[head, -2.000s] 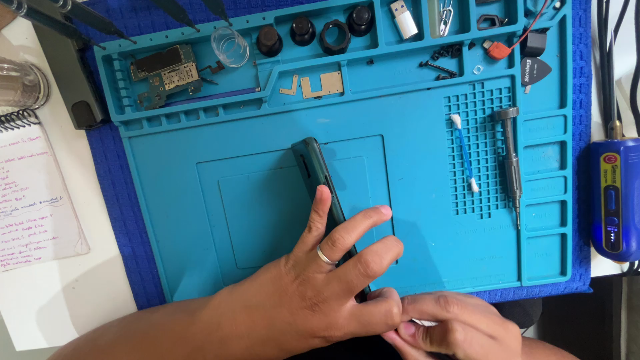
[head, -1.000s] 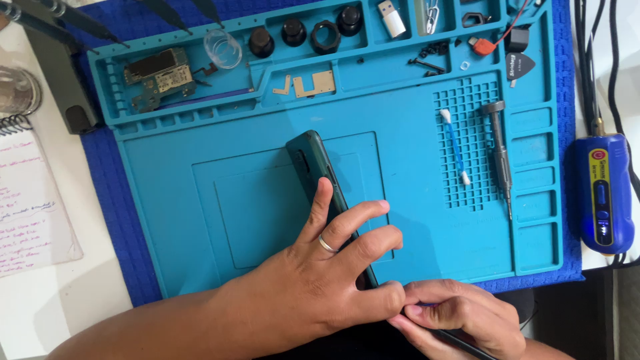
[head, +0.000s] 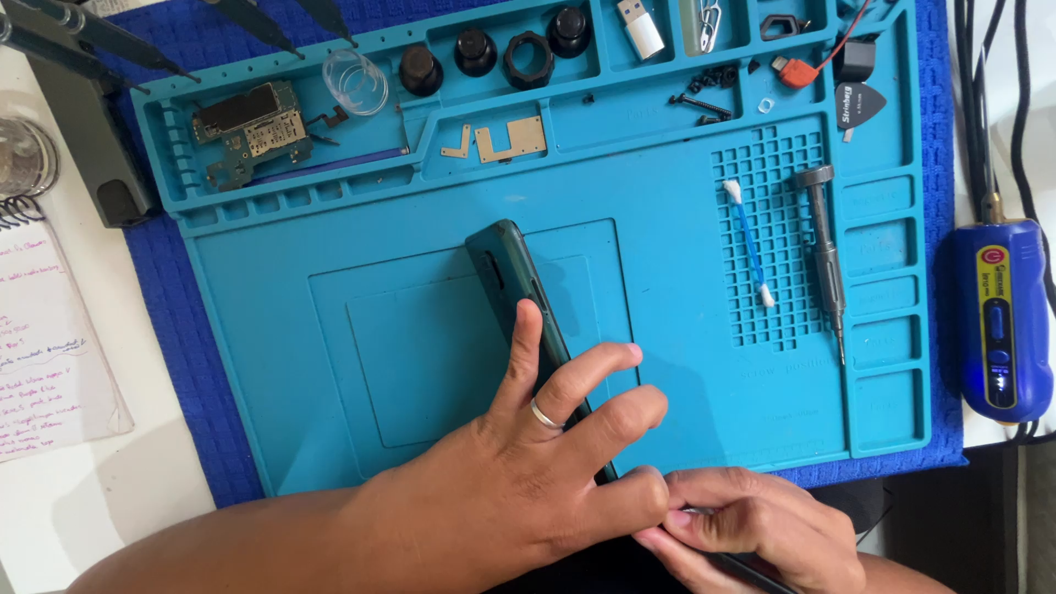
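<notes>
A dark green smartphone [head: 516,268] stands tilted on its long edge on the teal silicone repair mat [head: 272,330]. My left hand [head: 544,462], with a ring on one finger, grips the phone across its side, fingers spread over the edge. At the phone's lower end my right hand [head: 751,524] touches the left fingertips, thumb and fingers pinched together. A thin dark tool or rod [head: 747,569] passes under the right hand; its tip is hidden between the fingers. The phone's lower end is covered by both hands.
A precision screwdriver [head: 825,256] and a cotton swab [head: 749,243] lie on the mat's grid. Its trays hold a circuit board [head: 256,124], metal shields [head: 511,140] and screws [head: 701,106]. To the right is a blue soldering iron unit [head: 1002,322]; a notebook [head: 49,346] lies left.
The view has shifted slightly. Between the frames, both hands stay at the phone in nearly the same pose, and the phone remains tilted on its edge.
</notes>
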